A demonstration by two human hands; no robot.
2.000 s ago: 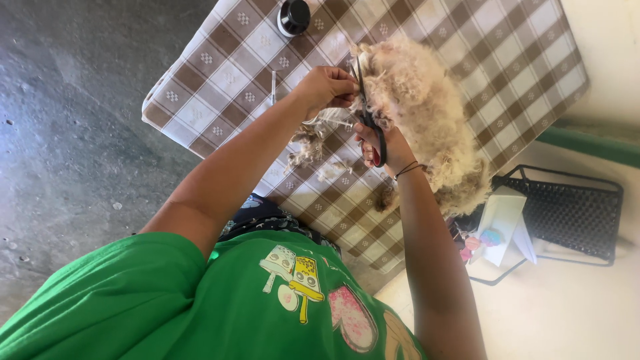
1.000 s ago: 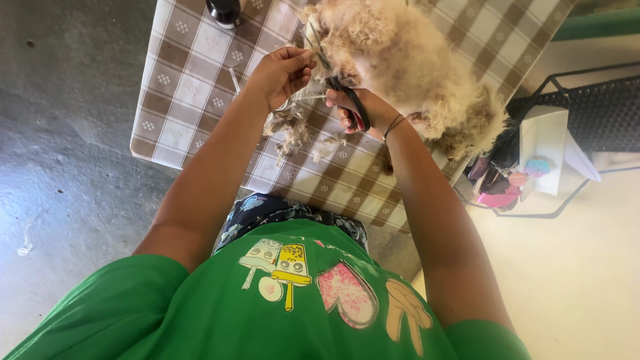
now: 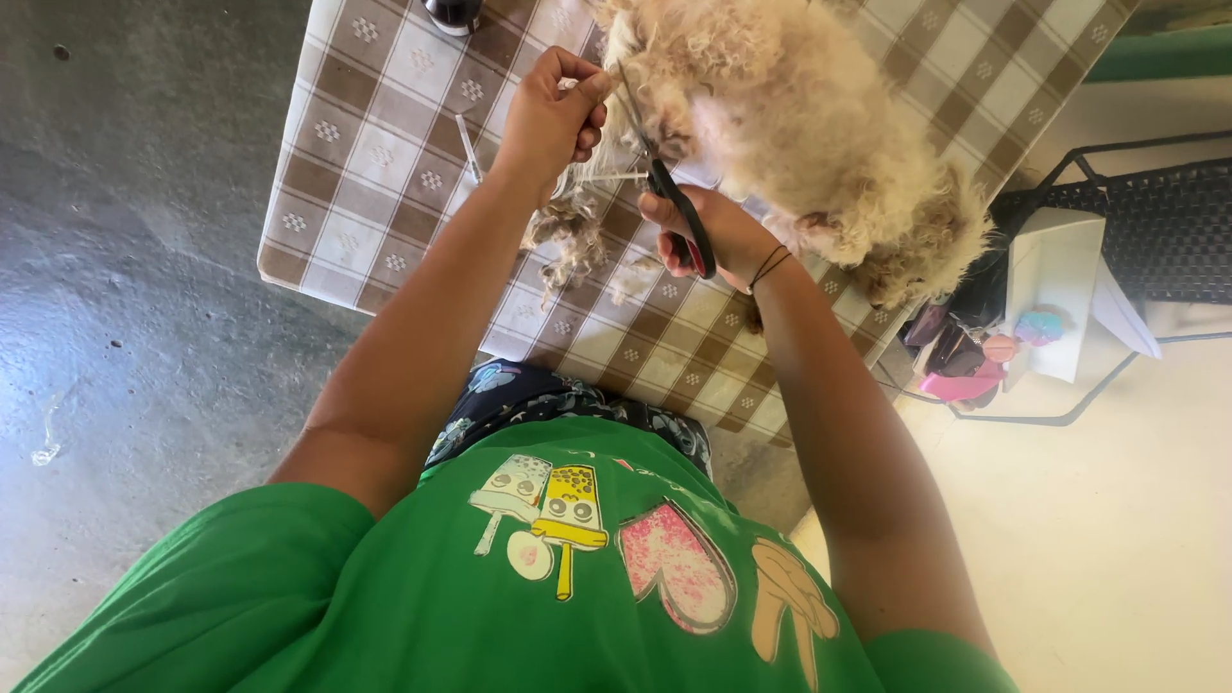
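A dog with curly cream fur (image 3: 799, 115) lies on a table covered by a checked brown and white tablecloth (image 3: 385, 192). My right hand (image 3: 717, 226) grips scissors (image 3: 683, 207) with black and red handles, their blades pointing up along the fur at the dog's left edge in view. Beside the blade tips, my left hand (image 3: 558, 115) pinches a bit of fur between thumb and fingers. Cut tufts of fur (image 3: 570, 241) lie on the cloth below my hands. A thin white stick-like thing (image 3: 611, 176) shows behind the scissors.
A dark bottle or jar (image 3: 452, 14) stands at the table's top edge. A slim clear syringe-like item (image 3: 469, 146) lies left of my left wrist. On the right, a black woven chair (image 3: 1169, 226) holds a white box (image 3: 1049, 289) and small pink and dark items.
The view has shifted, so the table and dog sit higher in it. My hands remain at the same edge of the fur, the scissors still in my right hand.
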